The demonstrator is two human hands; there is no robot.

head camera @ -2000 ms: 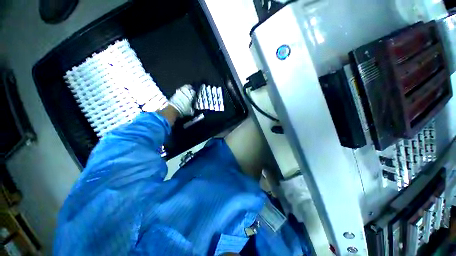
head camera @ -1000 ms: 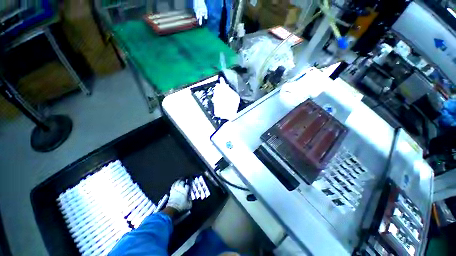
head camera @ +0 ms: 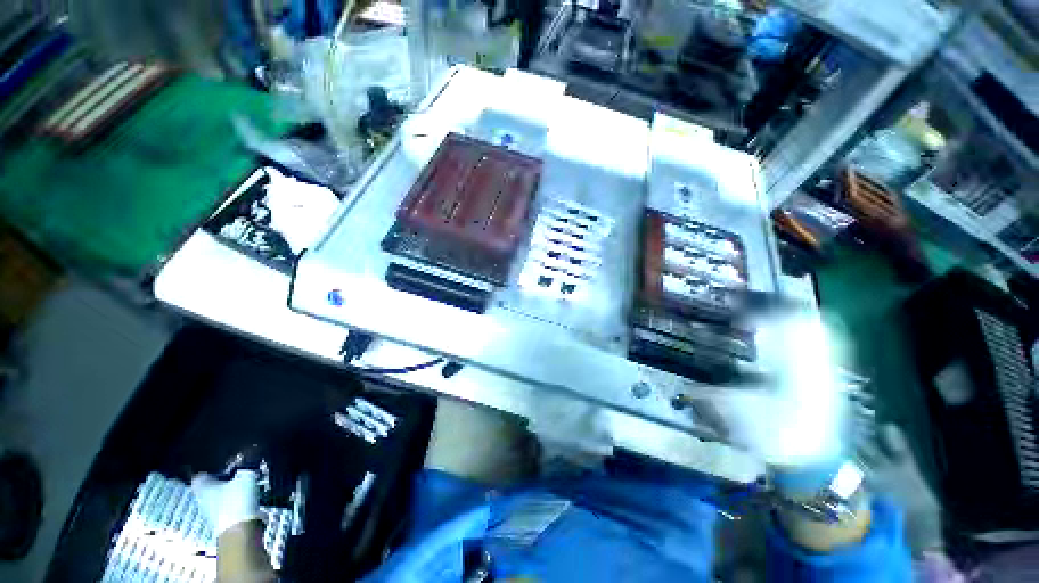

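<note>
White strip parts [head camera: 146,530] lie packed in rows in the black tray [head camera: 188,382] at the lower left. A small group of strips [head camera: 366,419] lies apart in the tray. My left hand [head camera: 231,501], in a white glove, is over the packed rows; its fingers are blurred and I cannot tell if it holds a part. My right hand [head camera: 798,382], gloved and strongly blurred, is at the front right of the machine table, beside the right-hand fixture [head camera: 695,273], which has light strips in it. Its grip cannot be made out.
The left-hand fixture [head camera: 469,211] stands on the pale machine table [head camera: 376,256]. Loose strip parts [head camera: 564,251] lie in rows between the fixtures. A small parts tray [head camera: 245,228] and plastic bag are at the left. Another black tray [head camera: 1003,364] is at the far right.
The view has swung right. My left hand has moved from beside the small strip group to the packed rows. My right hand has come into view.
</note>
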